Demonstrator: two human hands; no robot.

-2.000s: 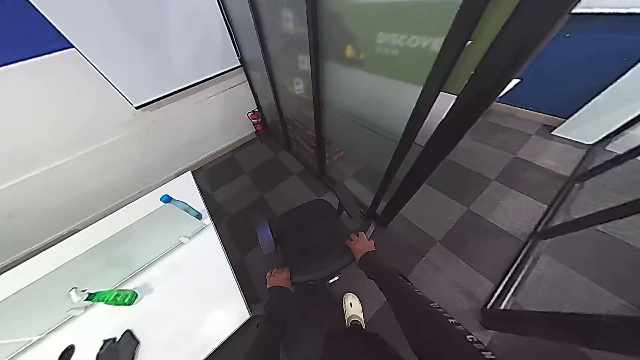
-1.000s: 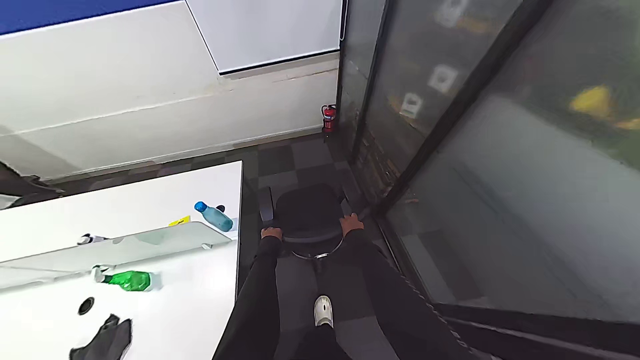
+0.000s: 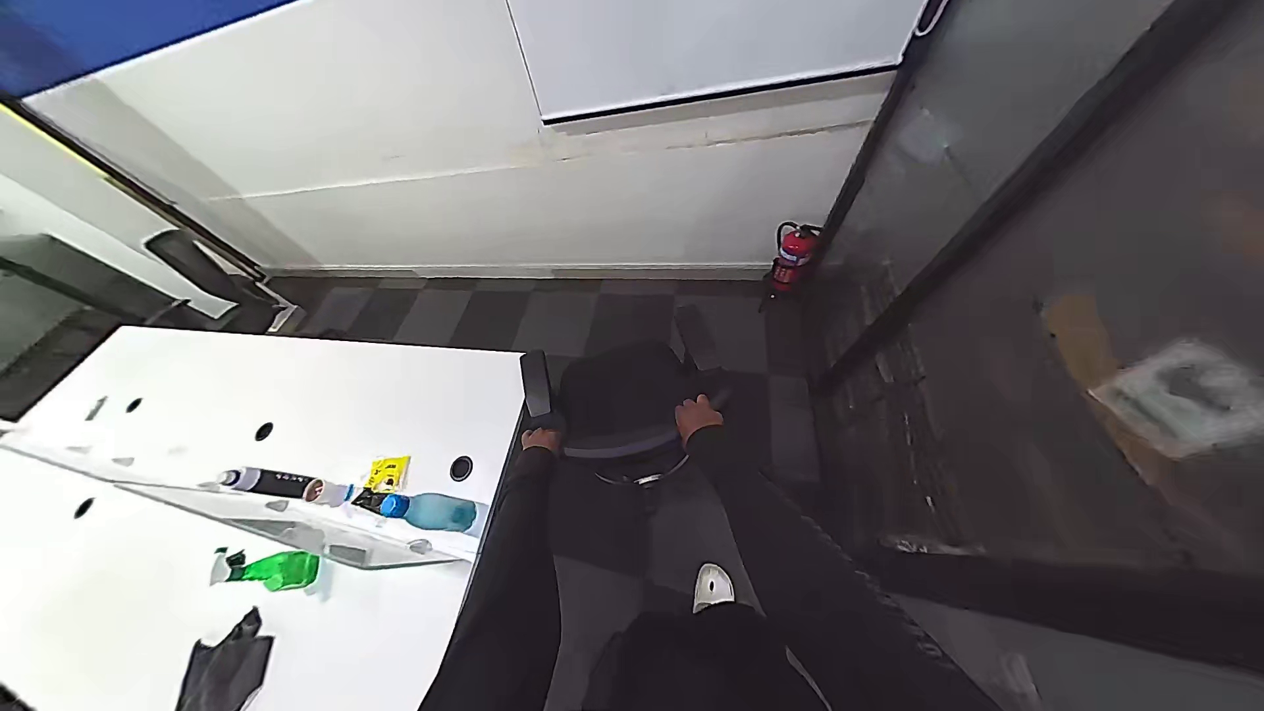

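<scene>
A black office chair (image 3: 627, 400) with two armrests stands in front of me on the carpet. My left hand (image 3: 541, 440) grips the chair's left side, just below its left armrest (image 3: 535, 383) and close to the desk edge. On the other side my right hand (image 3: 697, 415) is closed on the chair near the base of the right armrest (image 3: 698, 338). Both arms reach forward in dark sleeves. The fingers' undersides are hidden. A light shoe (image 3: 713, 587) shows below the chair.
Left is a white desk (image 3: 326, 380) with a blue bottle (image 3: 439, 512), a green spray bottle (image 3: 281, 571), a yellow packet (image 3: 388, 474), a dark cylindrical container (image 3: 276, 483) and a black cloth-like item (image 3: 227, 664). A red fire extinguisher (image 3: 793, 259) stands by the wall; a dark-framed glass partition (image 3: 987, 346) runs along the right.
The view has swung left and moved toward the wall and fire extinguisher. Both hands stay on the chair, which has moved forward along the desk's end and is now beside its far corner.
</scene>
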